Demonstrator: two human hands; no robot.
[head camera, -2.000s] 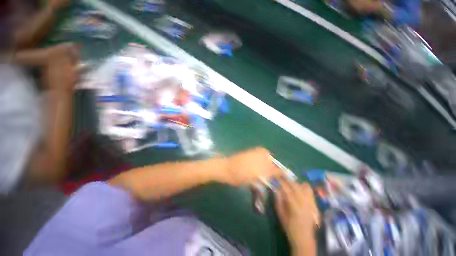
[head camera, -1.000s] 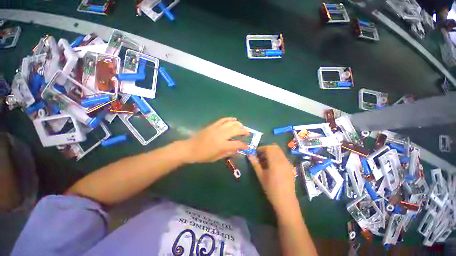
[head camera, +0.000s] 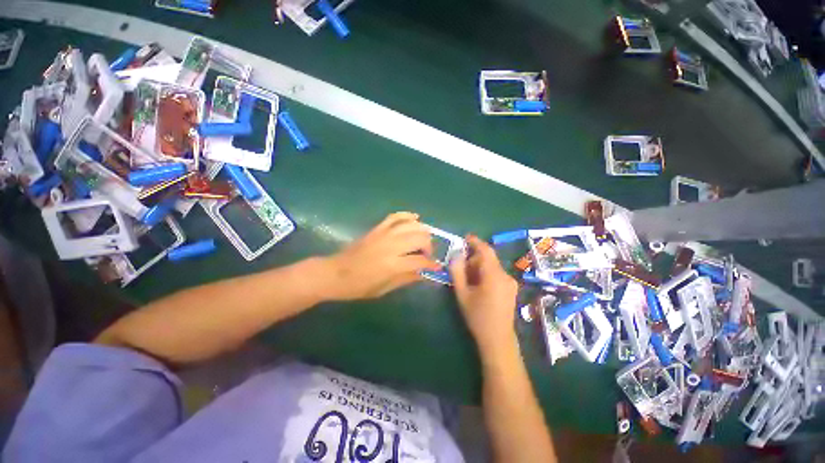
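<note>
A white frame (head camera: 449, 237) with a bit of blue cell along its lower edge is held between my two hands over the green work surface (head camera: 389, 330). My left hand (head camera: 391, 257) grips its left end. My right hand (head camera: 484, 285) grips its right end, with the fingertips on the frame. The fingers cover both ends, so the board and wires cannot be made out.
A heap of part-assembled units (head camera: 167, 136) lies at left, another (head camera: 651, 307) at right. White empty frames (head camera: 787, 375) lie at far right. Beyond the pale rail (head camera: 407, 140), units (head camera: 514, 93) lie on the belt. A grey post (head camera: 742, 215) juts in at right.
The reddish-brown piece with a white ring that hung below the frame no longer shows there. My right hand has shifted up onto the frame's right end. The view has moved slightly; belt units appear farther right.
</note>
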